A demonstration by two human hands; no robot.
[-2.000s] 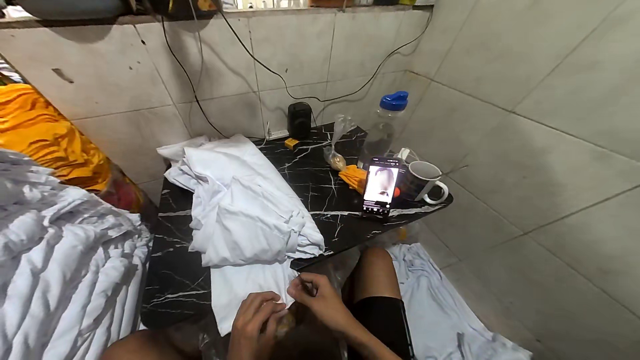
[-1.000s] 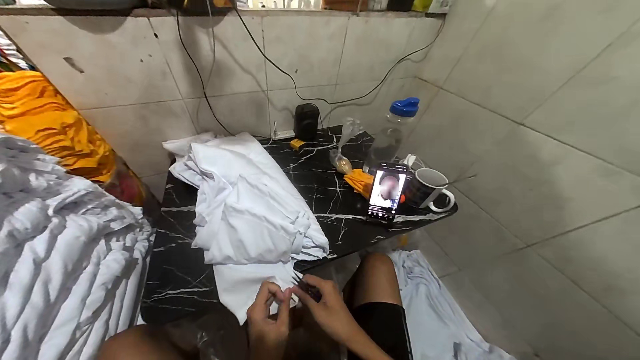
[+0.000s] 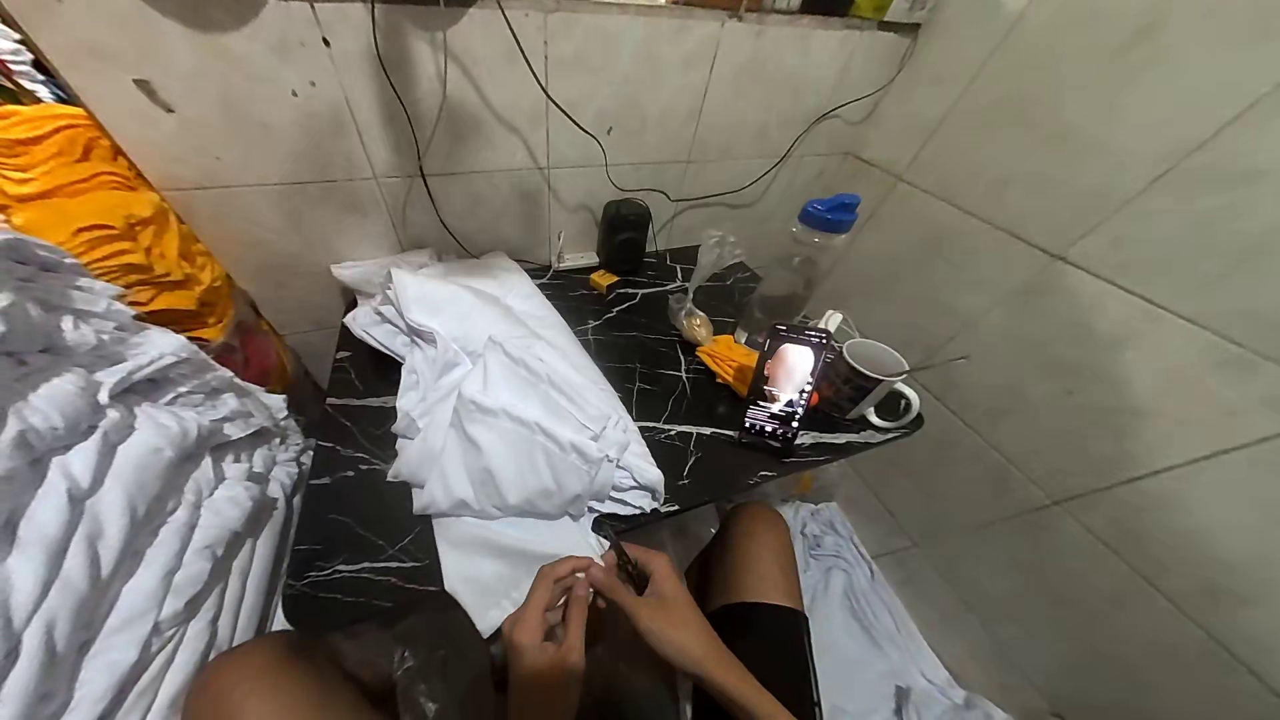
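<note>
White fabric lies bunched on a black marble-patterned table, its lower corner hanging over the near edge by my hands. My left hand pinches the edge of this fabric between thumb and fingers. Close against it, my right hand holds a small dark tool, perhaps thread snips, in its curled fingers, and its thumb and fingertip meet the left fingertips at the cloth. The exact spot where the fingertips meet is partly hidden.
A lit phone leans by a mug, with orange cloth, a knotted plastic bag and a blue-capped bottle behind. A black speaker stands by the wall. White cloth is piled left and lies low right.
My hands stay together at the cloth's edge. The left fingers, spread over the cloth two seconds ago, are now drawn up into a pinch.
</note>
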